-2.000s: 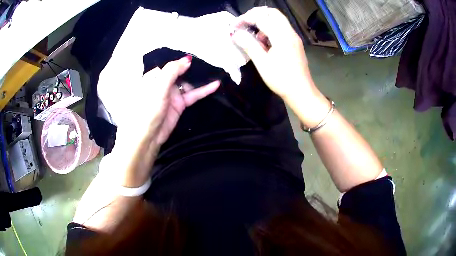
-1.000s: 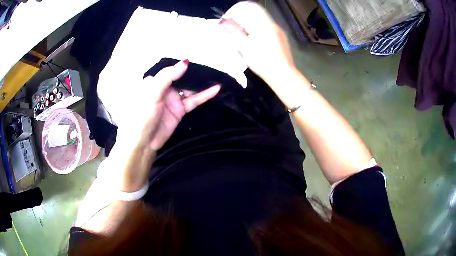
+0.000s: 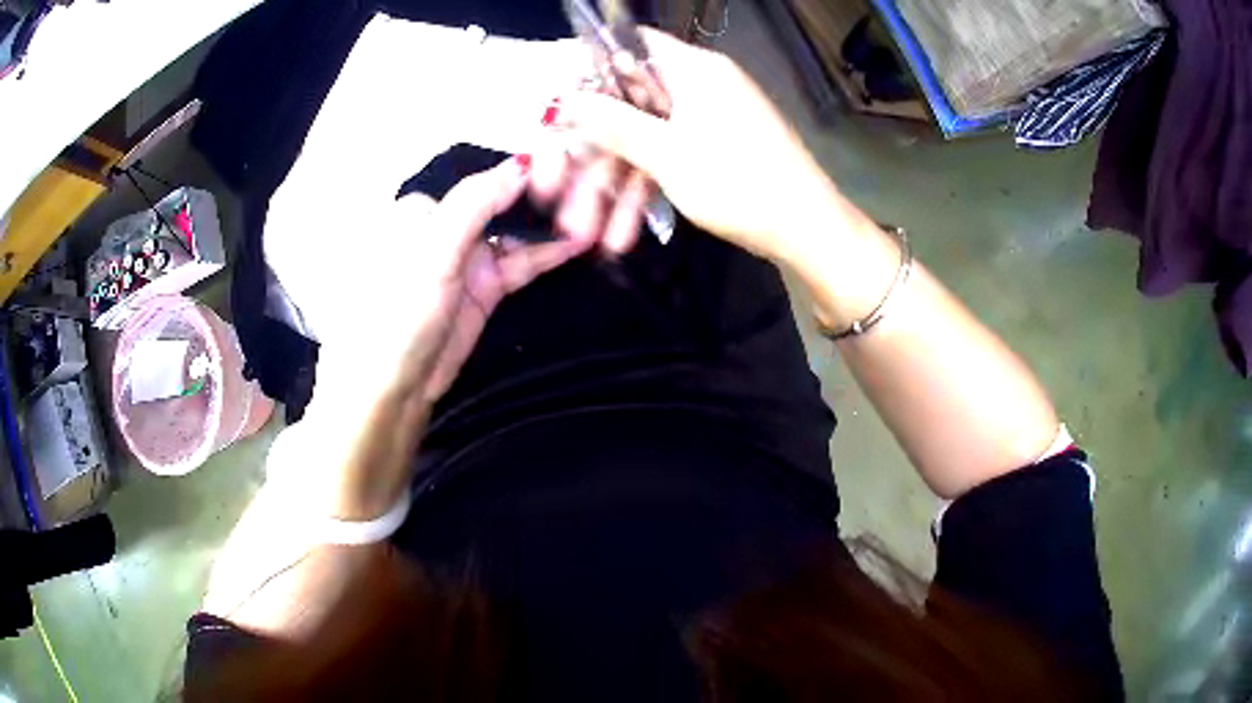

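A broad, washed-out white fabric panel (image 3: 360,117) lies over black cloth (image 3: 247,110) on my lap. My left hand (image 3: 460,254) is over the lower part of the panel, its thumb and one finger apart; glare hides whether it grips the fabric. My right hand (image 3: 673,151) holds silver thread snips (image 3: 604,35), blades pointing up and away, handles partly hidden in the fingers. Its fingertips meet or nearly meet my left fingertips at the panel's lower right edge. No thread or needle can be made out.
A white table edge (image 3: 117,89) curves at upper left. Below it are a box of small spools (image 3: 151,261) and a pink translucent bin (image 3: 186,392). Folded grey-beige cloth (image 3: 1016,55) with blue edging and hanging purple cloth (image 3: 1181,165) are at right, above a greenish floor.
My right hand has come down and left from the panel's upper right to my left fingertips, and the snips now show clearly. My left hand has barely moved.
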